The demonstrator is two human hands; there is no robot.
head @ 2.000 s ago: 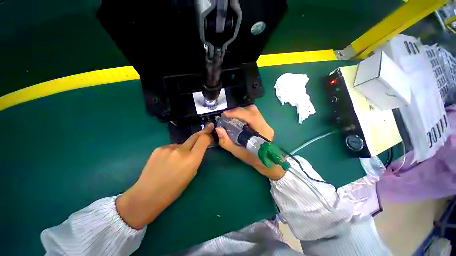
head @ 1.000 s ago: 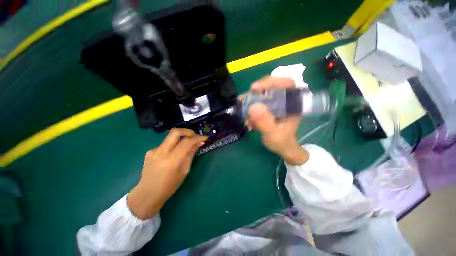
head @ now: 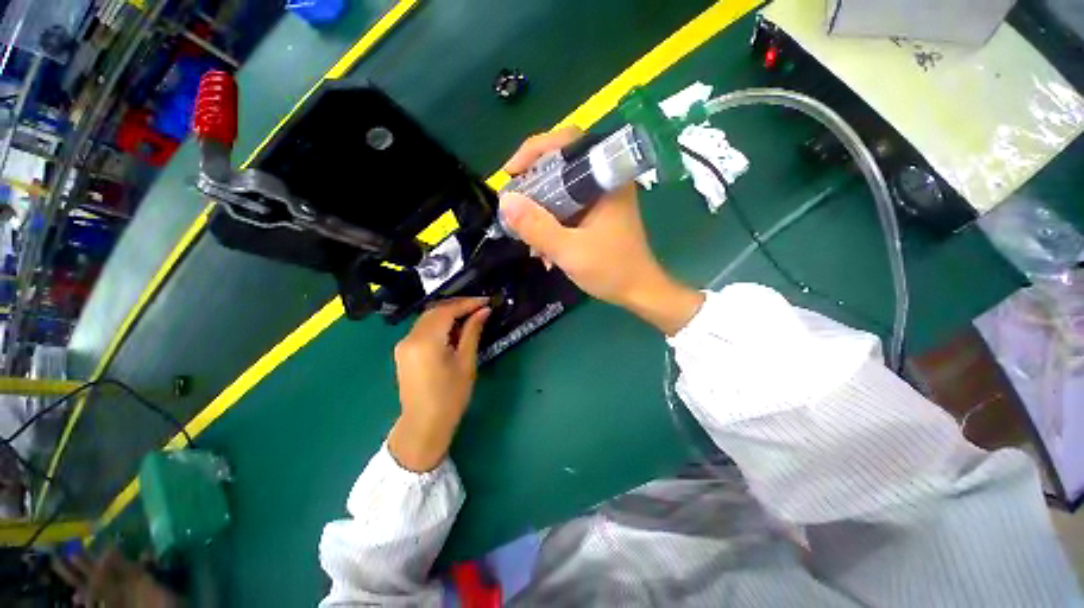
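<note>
My right hand (head: 594,226) is closed around the dispensing syringe (head: 583,172), a clear-grey barrel with dark bands and a green cap at its upper right end. My left hand (head: 437,368) has thumb and forefinger together at the front of the black fixture (head: 357,190); a small dark workpiece (head: 499,303) shows at the fingertips. Whether the fingers grip it cannot be told. The silver toggle clamp (head: 268,200) with its red ribbed handle (head: 215,109) reaches to a small white-silver plate (head: 440,261). The syringe tip is near the fixture, partly hidden by the right hand.
A clear hose (head: 886,202) curves right from the green cap. Crumpled tissue (head: 713,166) lies behind it. The controller (head: 951,107) with a white carton (head: 921,14) is upper right. A small dark part (head: 510,83) lies beyond the yellow strip. A green box (head: 184,501) and another person's hand (head: 119,582) are lower left.
The view has turned and shifted, bringing the red handle and green box into sight. The syringe has swung so its capped end points up and right. My left hand stays at the fixture's front.
</note>
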